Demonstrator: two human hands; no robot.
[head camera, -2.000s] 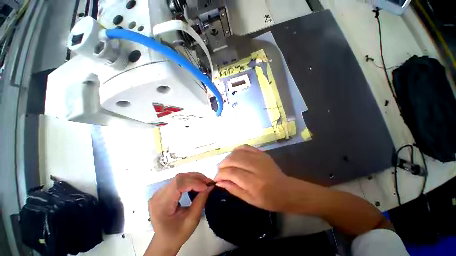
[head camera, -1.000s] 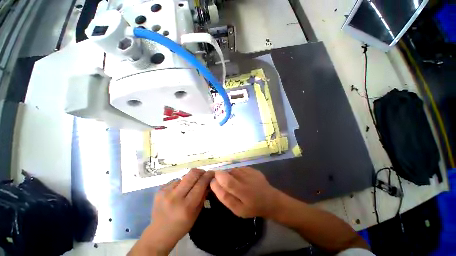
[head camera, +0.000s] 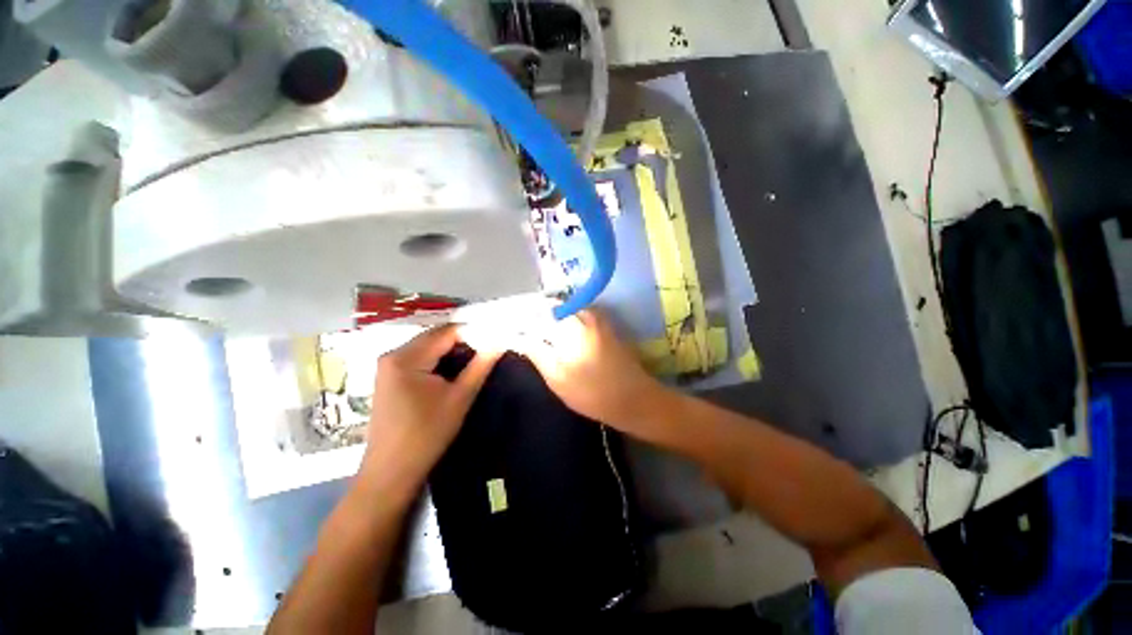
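Note:
A black bag panel with a small pale sticker and a pale line along its right edge lies in front of me. Its top end reaches the clamp plate's front edge. My left hand pinches the panel's top left. My right hand is on its top right; the fingertips are washed out by bright light. The clamp plate with yellow tape lies under the white machine head, whose blue air hose curves down near my right fingers.
Dark grey metal plate surrounds the clamp. A flat black bag piece lies at right beside a thin cable. A white-framed screen is top right, a blue crate lower right. Black pieces sit at lower left.
Both hands have moved forward with the panel's top, from in front of the clamp plate to its near edge. More of the panel shows. The view is now closer to the machine head.

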